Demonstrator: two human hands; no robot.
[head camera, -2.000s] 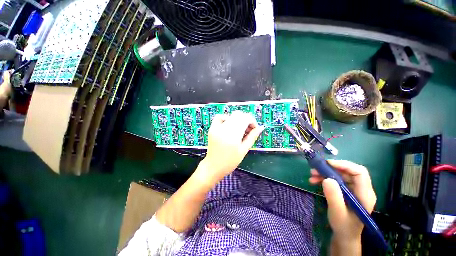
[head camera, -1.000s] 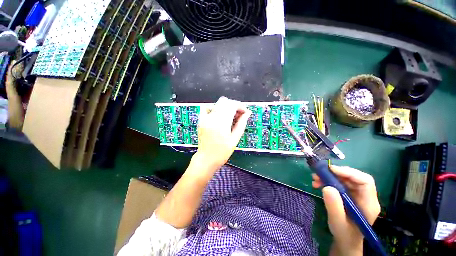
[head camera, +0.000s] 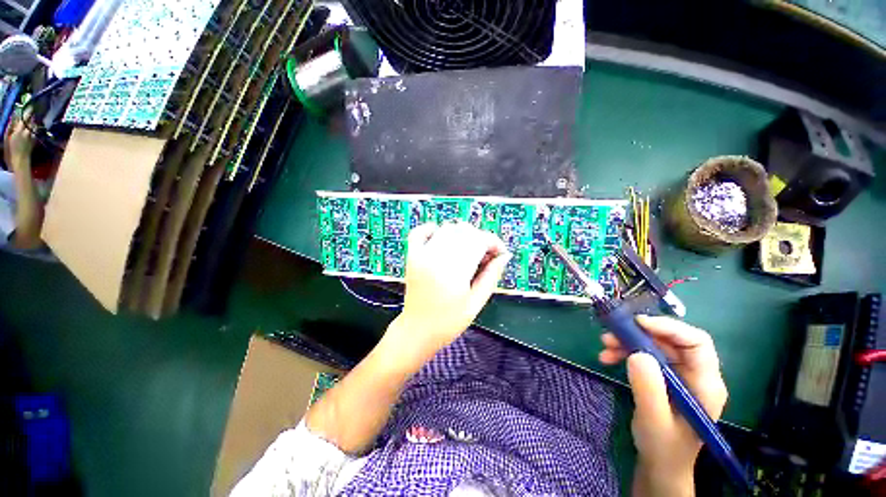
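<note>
A long green circuit board panel (head camera: 374, 236) with pale edge rails lies on the green bench against a scuffed black plate (head camera: 461, 131). My left hand (head camera: 449, 275) is over the panel's middle, thumb and fingertips pinched together; solder wire between them is too fine to make out. A thin strand loops below the panel's left part. My right hand (head camera: 670, 374) holds the dark blue soldering iron (head camera: 636, 335) like a pen. Its thin metal tip points up and left over the panel's right part; whether it touches cannot be told.
A solder spool (head camera: 319, 78) and fan (head camera: 452, 29) are behind. Tall board stack (head camera: 146, 194) at left, brown sheet (head camera: 257, 413) below. Thin sticks (head camera: 638, 233), crusted pot (head camera: 724, 204), sponge (head camera: 786, 248), iron stand (head camera: 821, 165) and black box (head camera: 821, 354) at right. A person's arm (head camera: 24, 184) far left.
The view has shifted, so the bench things sit farther right. My left hand has moved right along the panel from one second ago. The iron's tip is nearer to my left hand.
</note>
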